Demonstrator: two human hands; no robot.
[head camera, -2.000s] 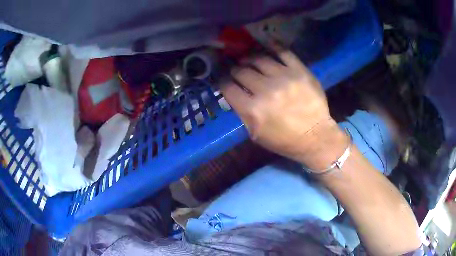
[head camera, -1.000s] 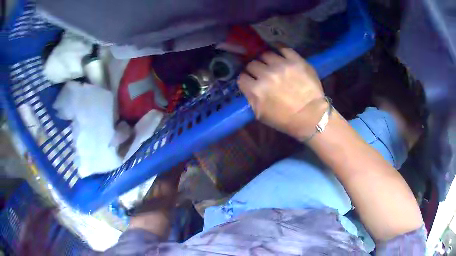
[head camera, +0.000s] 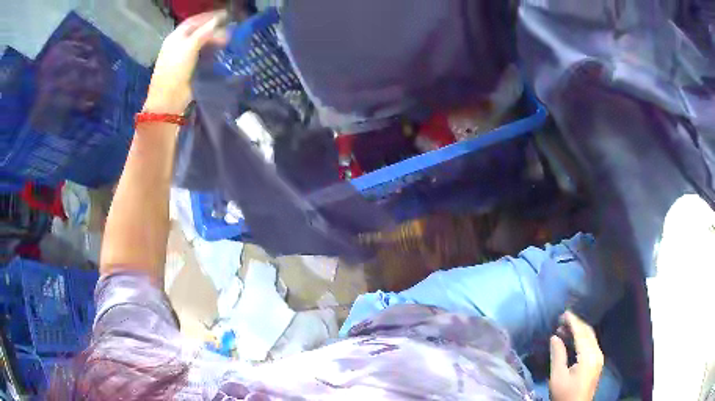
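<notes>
My left hand is raised at the upper left, a red band on its wrist. It grips the end of a dark grey-blue cloth piece, which hangs down and across the blue slotted basket; the fingertips are blurred. My right hand is low at the right, partly cut off by the bottom edge, fingers apart and empty. A larger dark cloth bulges over the basket from the top. Red and dark things show inside the basket.
More blue baskets stand at the left, one with dark cloth inside. Pale scraps lie on brown material below the basket. Light blue cloth lies across my lap. Dark cloth hangs at the right beside a white surface.
My right hand has let go of the basket rim and moved down right. My left hand has risen from the lower left to the upper left with dark cloth. The view has shifted.
</notes>
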